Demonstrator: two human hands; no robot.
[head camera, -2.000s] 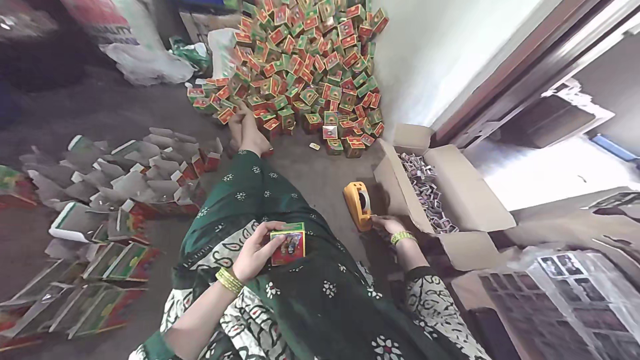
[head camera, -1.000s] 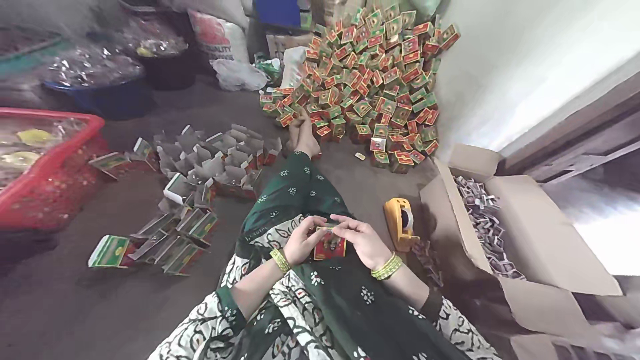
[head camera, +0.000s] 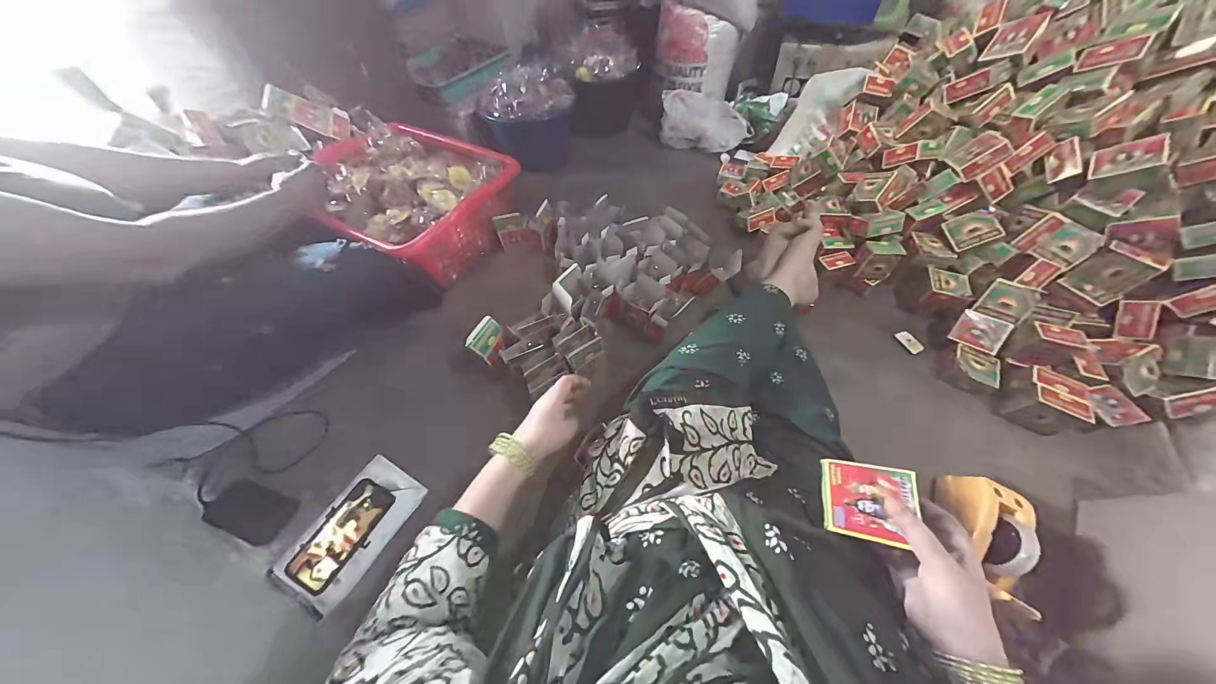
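My right hand (head camera: 940, 560) holds a small red and green printed cardboard box (head camera: 868, 503) over my right thigh, thumb on its face. Close beside that hand stands a yellow tape dispenser (head camera: 983, 532) with a roll of tape in it. My left hand (head camera: 556, 418) reaches to the near edge of the open small boxes (head camera: 551, 351) grouped on the floor; its fingers are curled, and whether they grip a box cannot be told. More open boxes (head camera: 636, 256) stand behind these. At the upper right lies a large heap of red and green boxes (head camera: 978, 228).
A red plastic basket (head camera: 456, 228) of wrapped items stands at the upper left, with a blue tub (head camera: 527, 138) behind it. A phone (head camera: 340, 535) lies on a box at the lower left, near a cable. A cardboard flap (head camera: 1140, 570) is at the right edge.
My hands were together at the box over my lap; now they are apart. The left has moved out to the open boxes, the right to the dispenser with the box. The view has turned left.
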